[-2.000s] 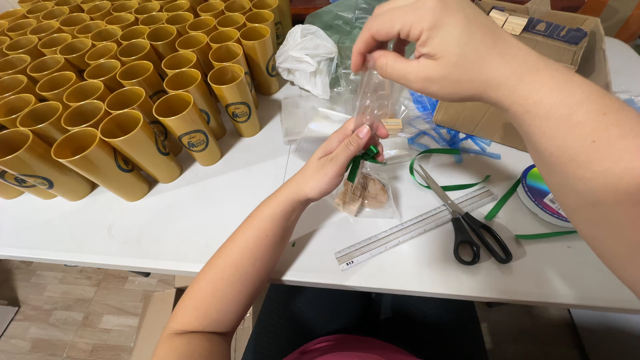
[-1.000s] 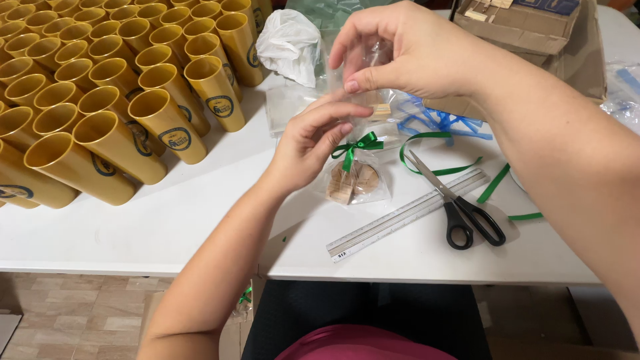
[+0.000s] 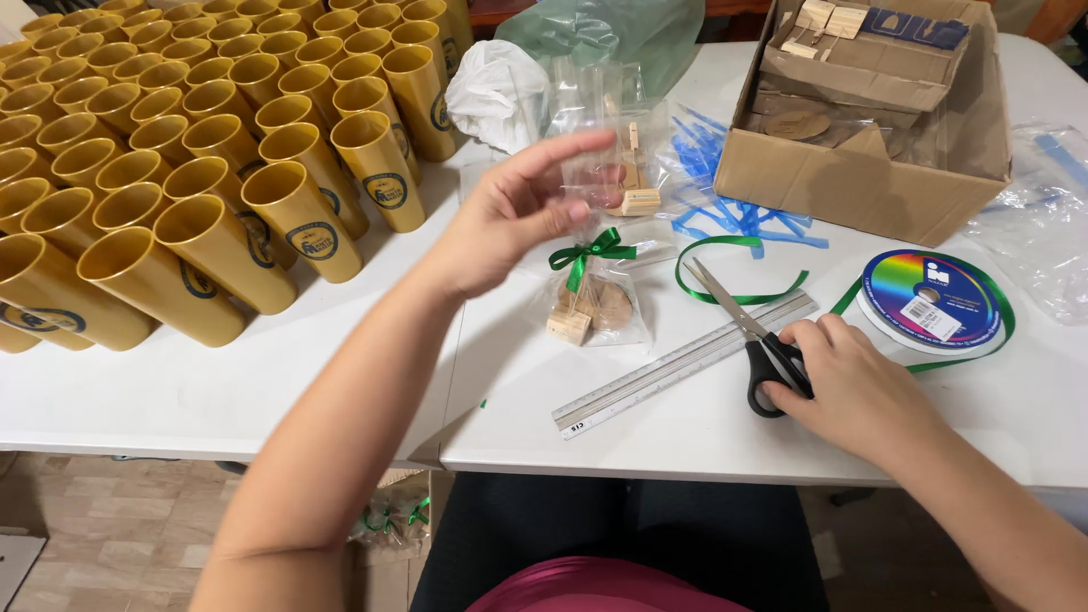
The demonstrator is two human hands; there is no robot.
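A clear plastic bag (image 3: 625, 319) holding wooden pieces stands on the white table, tied with a green satin ribbon bow (image 3: 592, 252). Just above the bow, my left hand (image 3: 531, 200) has its fingers apart, near the upper part of the bag; whether it touches the plastic is hard to tell. My right hand (image 3: 841, 382) has its thumb and fingers on the black handles of the scissors (image 3: 752, 327), which lie partly across a clear ruler (image 3: 671, 374). A loose green ribbon (image 3: 739, 297) curls by the blades. The ribbon spool (image 3: 931, 297) lies to the right.
Many gold cups (image 3: 319, 229) stand at left. A white crumpled bag (image 3: 497, 93), blue strips (image 3: 748, 221) and more wooden pieces (image 3: 639, 201) are at the back. An open cardboard box (image 3: 824, 191) sits back right, with clear plastic (image 3: 1037, 246) beside it. Below the table edge is another box with bows (image 3: 395, 510).
My right hand has moved from above the bag down to the scissors' handles. My left hand, earlier at the bow, is now spread above it.
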